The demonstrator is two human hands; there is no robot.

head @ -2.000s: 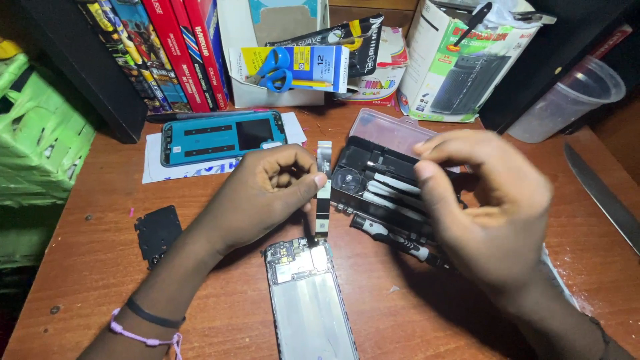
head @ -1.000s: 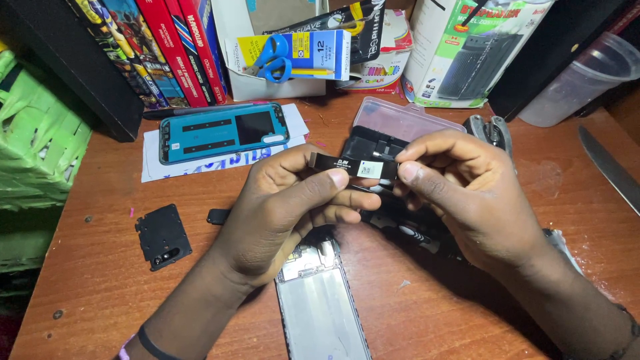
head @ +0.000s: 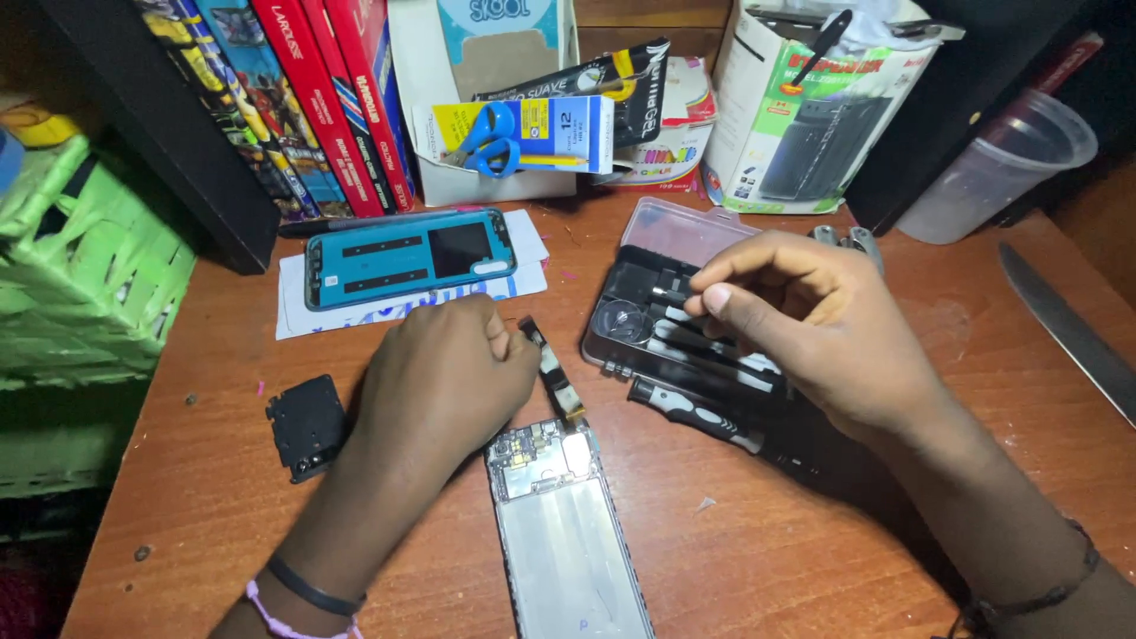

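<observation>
An opened smartphone (head: pixel 568 541), its circuit board showing at the top, lies on the wooden table. My left hand (head: pixel 453 373) is above its upper left, fingers curled, beside a dark and silvery flex cable strip (head: pixel 552 373) whose lower end meets the phone's top edge; whether the fingers grip it is hidden. My right hand (head: pixel 808 328) hovers over a black screwdriver kit case (head: pixel 612 355), thumb and index finger close together; nothing clear shows between them. A black and grey screwdriver handle (head: pixel 697 415) lies in front of the case. A black plastic phone cover plate (head: pixel 307 426) is at the left.
Behind, a teal phone back cover (head: pixel 408 259) rests on paper. Books (head: pixel 311 98), a box with blue scissors (head: pixel 493 142), a printed carton (head: pixel 816 115) and a clear plastic cup (head: pixel 994 169) line the back. A knife blade (head: pixel 1065 319) lies at the right.
One second ago both hands held the flex strip stretched between them. My hands have moved apart, and the strip is now beside my left hand above the phone.
</observation>
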